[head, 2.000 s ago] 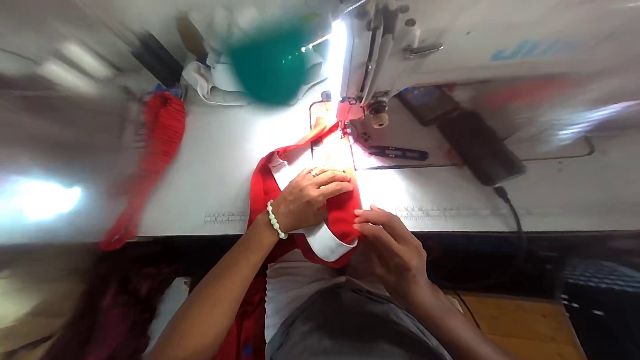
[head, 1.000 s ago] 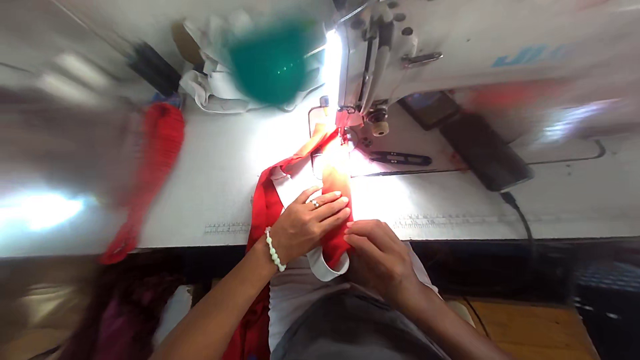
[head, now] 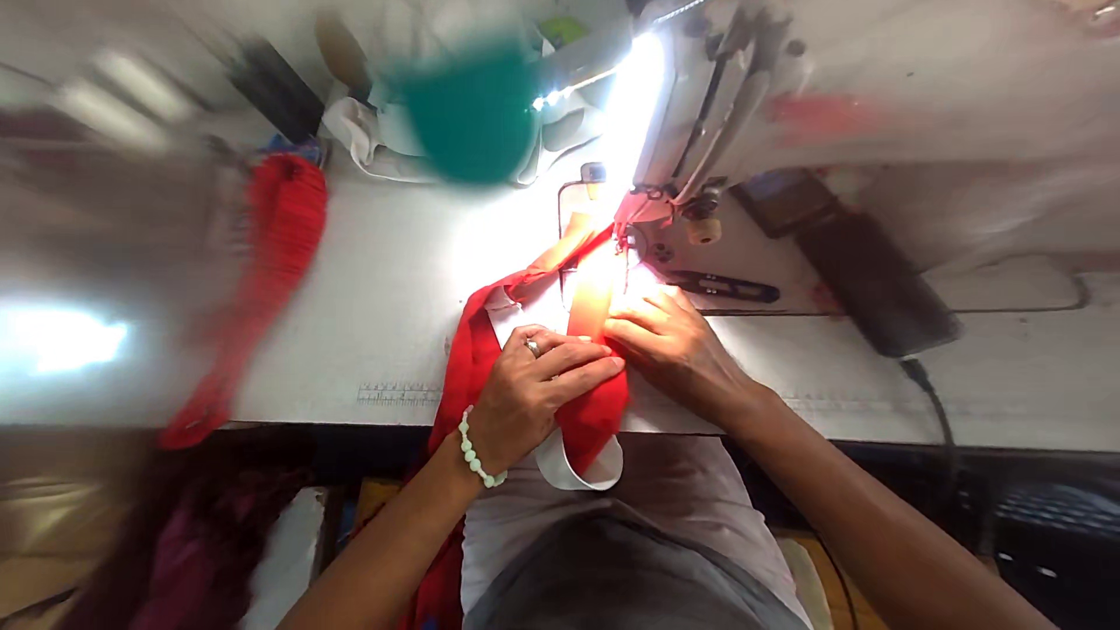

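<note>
Red fabric [head: 597,418] with a white band [head: 560,468] runs up to the presser foot of a sewing machine [head: 623,234], where bright lamp light washes out detail. My left hand [head: 534,385], with a ring and a beaded bracelet, lies on the red fabric, its fingers spread over it. Just right of it, my right hand [head: 669,341] has its fingers bent at the fabric's right edge, close below the foot; its fingertips seem to pinch the edge. More of the red fabric hangs off the table's front edge to the left of my left hand.
Black thread snips [head: 724,286] lie right of the needle area. Behind them are a dark phone-like device [head: 875,280] and its cable [head: 932,394]. A gathered red fabric piece [head: 276,254] lies at the left, white fabric [head: 359,140] at the back. A blurred green object [head: 472,109] blocks part of the view.
My right hand has moved up along the fabric's right edge, from near the table's front edge toward the presser foot. My left hand stays on the red fabric.
</note>
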